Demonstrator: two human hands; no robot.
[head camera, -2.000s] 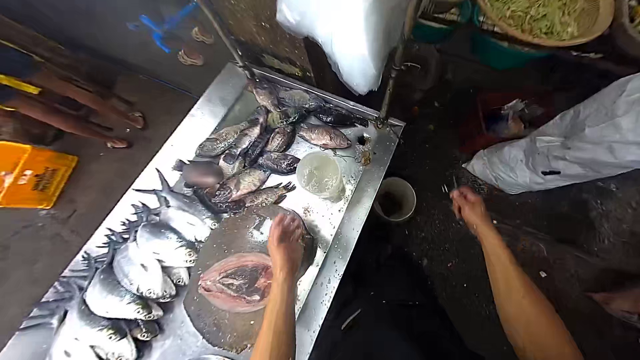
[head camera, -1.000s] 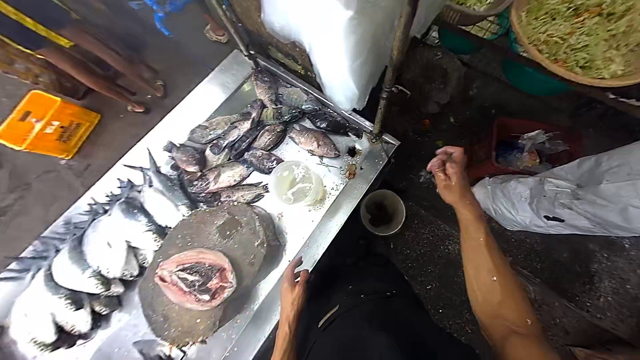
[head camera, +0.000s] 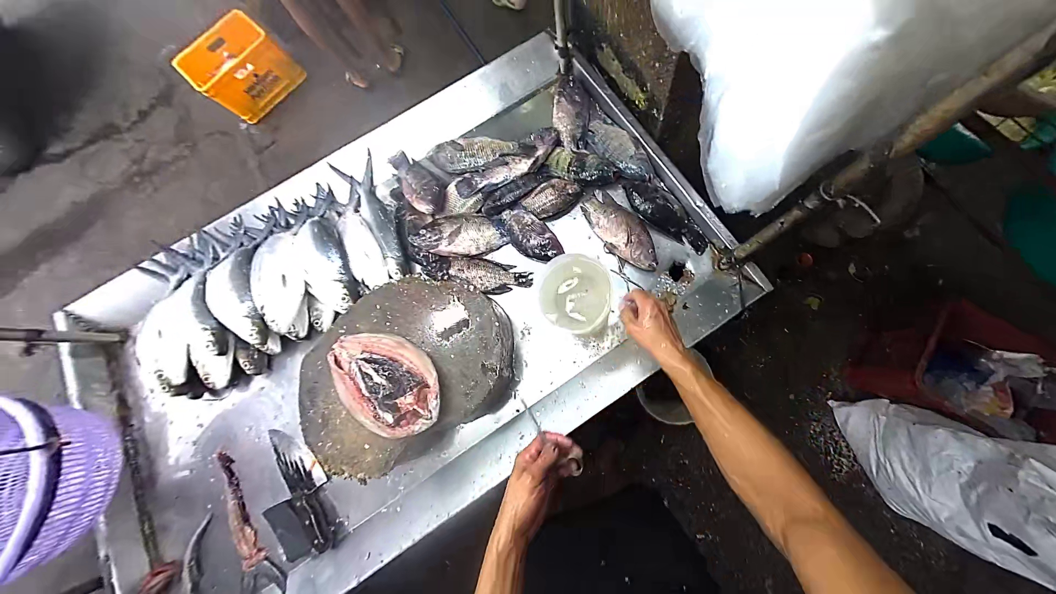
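My left hand (head camera: 544, 458) is closed on a thin metal tool (head camera: 529, 412) at the metal table's near edge, just right of the round chopping block (head camera: 487, 355). A split-open fish (head camera: 385, 384) lies on the block. My right hand (head camera: 652, 323) pinches a thin dark tool (head camera: 629, 279) beside a clear plastic tub of cloudy liquid (head camera: 575, 294). Which tools these are, I cannot tell. Dark tilapia-like fish (head camera: 462, 235) are heaped beyond the tub, and silvery fish (head camera: 278, 276) lie in a row at the left.
A cleaver-like blade (head camera: 290, 528) and scraps lie at the table's near left. A purple plastic basket (head camera: 58, 487) hangs at far left. Metal poles and a white plastic bag (head camera: 792, 99) rise at the back right. A bucket (head camera: 672, 400) stands below the near edge; a white sack (head camera: 957, 487) lies right.
My right hand has moved from over the floor to beside the tub. My left hand now holds a thin tool near the block. The view has swung left.
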